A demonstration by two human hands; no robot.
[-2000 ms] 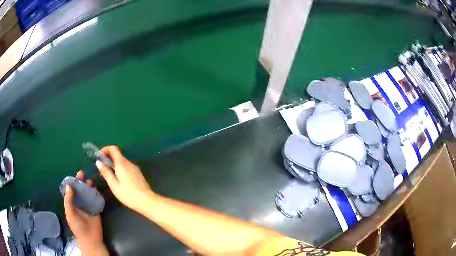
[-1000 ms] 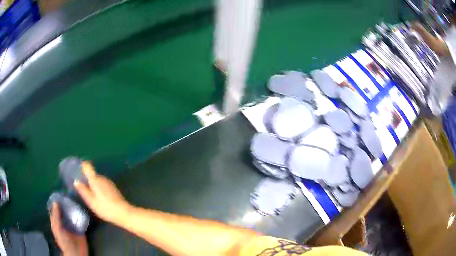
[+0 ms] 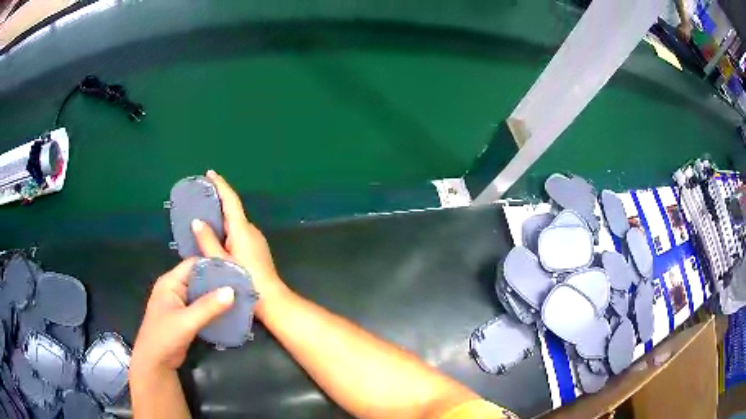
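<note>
My left hand (image 3: 169, 315) holds a grey rounded-oval end cap (image 3: 222, 309) with its thumb on the near face; small tabs show on the rim. My right hand (image 3: 242, 237) holds a second grey end cap (image 3: 195, 214) just above and beyond it, its thumb on the cap's face. The two caps are close together, the left one overlapping the right hand in view. A pile of loose grey caps (image 3: 563, 246) lies at the right, and another cap pile (image 3: 57, 301) lies at the left edge.
A white housing with dark parts (image 3: 51, 161) and a black cable (image 3: 110, 92) lie on the green belt (image 3: 311, 106). A metal post (image 3: 564, 94) rises at the belt edge. Printed sheets (image 3: 672, 270) lie under the right pile. An open carton (image 3: 671, 378) stands at lower right.
The view has swung left, showing more of the left pile, the housing and the cable. Both hands now hold their caps with broad faces toward the camera, closer together.
</note>
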